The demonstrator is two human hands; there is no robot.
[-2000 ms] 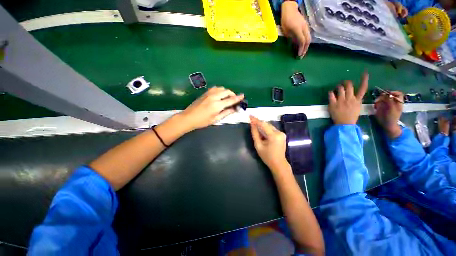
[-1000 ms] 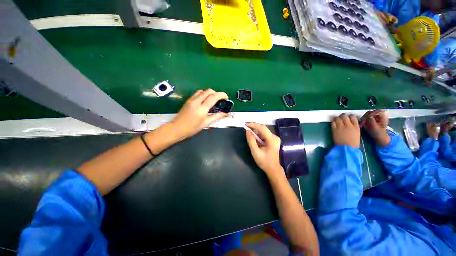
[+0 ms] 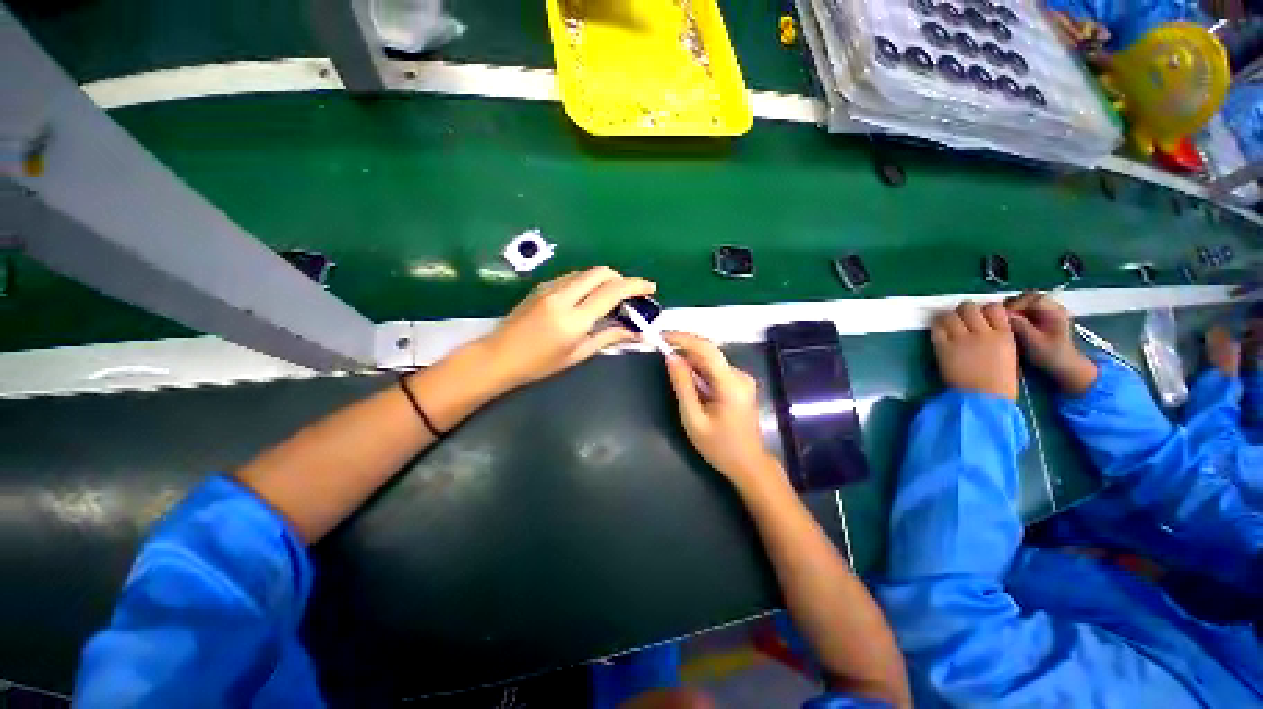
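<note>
A small dark watch case (image 3: 639,308) is held over the pale rail by my left hand (image 3: 565,326), with the fingers on its upper and lower edges. My right hand (image 3: 716,399) grips a thin white stick tool (image 3: 646,327), whose far end reaches onto the face of the case. Whether the tip touches is too small to tell. My left fingers partly hide the case.
More watch cases (image 3: 734,261) lie on the green belt (image 3: 457,173), one pale side up (image 3: 528,251). A black smartphone (image 3: 819,406) lies right of my right hand. A grey post (image 3: 180,208) stands left. Beyond are a yellow tray (image 3: 648,69) and stacked blister trays (image 3: 965,69). A neighbour's hands (image 3: 978,346) are right.
The white stick has moved left from beside the case onto it, with my right hand. The pale case and other cases on the belt have shifted right.
</note>
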